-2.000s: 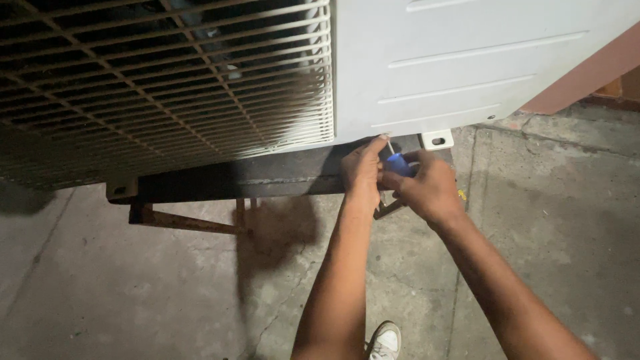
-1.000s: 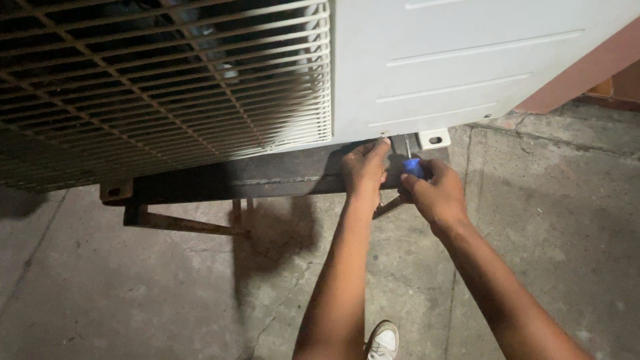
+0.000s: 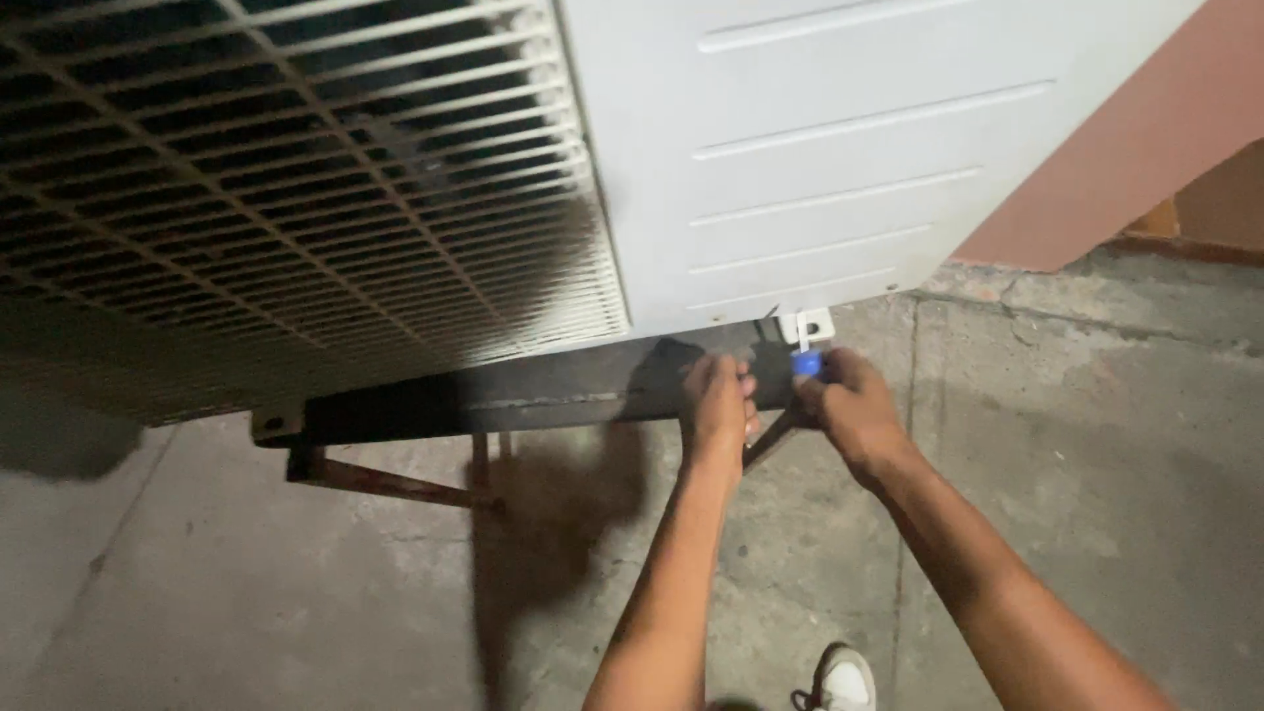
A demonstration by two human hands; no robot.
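Observation:
My right hand (image 3: pixel 854 400) grips the blue handle of a screwdriver (image 3: pixel 807 364), whose shaft points up toward the white mounting foot (image 3: pixel 818 326) of an outdoor air-conditioner unit. Just to the left, my left hand (image 3: pixel 719 395) has its fingers curled in front of the dark metal support beam (image 3: pixel 573 400); whether it holds something small cannot be told. Above both hands is the unit's white front panel (image 3: pixel 790 197), with small screws or holes along its lower edge. The wire fan grille (image 3: pixel 296 217) fills the upper left.
A second mounting foot (image 3: pixel 277 425) shows at the left, above a rusty bracket arm (image 3: pixel 395 484). Below lies a cracked concrete floor (image 3: pixel 1066 474), with a white shoe (image 3: pixel 846 681) at the bottom. A pink wall (image 3: pixel 1096 168) stands at the right.
Two seconds ago the screwdriver was at the panel's lower edge beside my left hand; it has moved right, away from that hand. My left hand has since come down from the panel edge.

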